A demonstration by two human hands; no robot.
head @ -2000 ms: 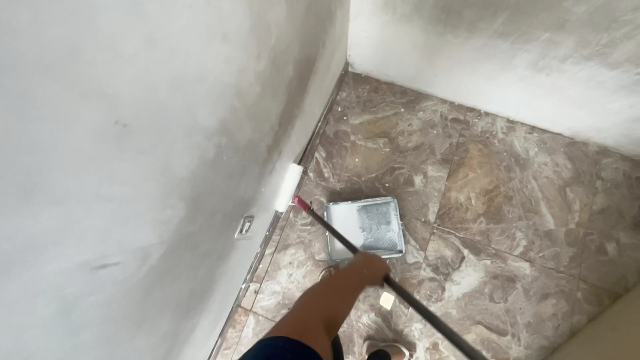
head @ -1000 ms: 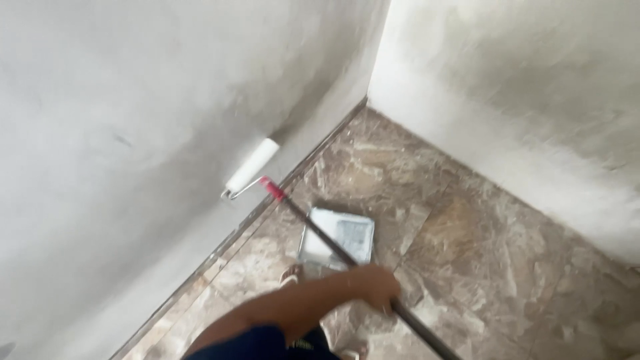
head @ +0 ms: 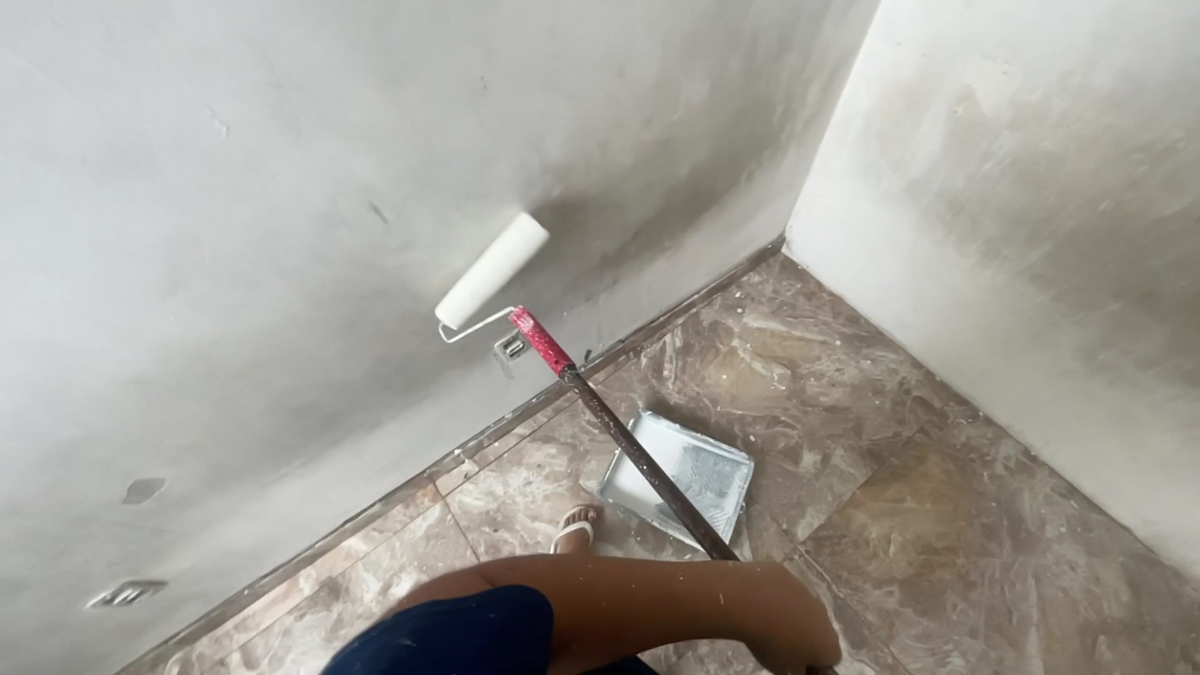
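My left hand (head: 797, 623), at the lower right end of my outstretched forearm, is closed around the dark extension pole (head: 647, 469). The pole runs up and left to a red roller handle (head: 542, 340) flecked with paint. A wire frame joins the handle to a white paint roller (head: 492, 270), which lies tilted against the left wall. Beneath the pole, a paint tray (head: 717, 473) with white paint sits on the floor. The forearm covers part of the pole. My right hand is out of view.
The left wall (head: 234, 234) has damp-looking grey patches and a wall box (head: 512, 347) behind the handle; another box (head: 127, 593) is lower left. The right wall (head: 1012, 234) meets it in a corner. A sandaled foot (head: 576, 527) stands on the marbled tile floor (head: 844, 403) beside the tray.
From low on the left wall near the floor edge, the roller has moved up the wall and away from the corner. My left hand has kept its grip on the pole.
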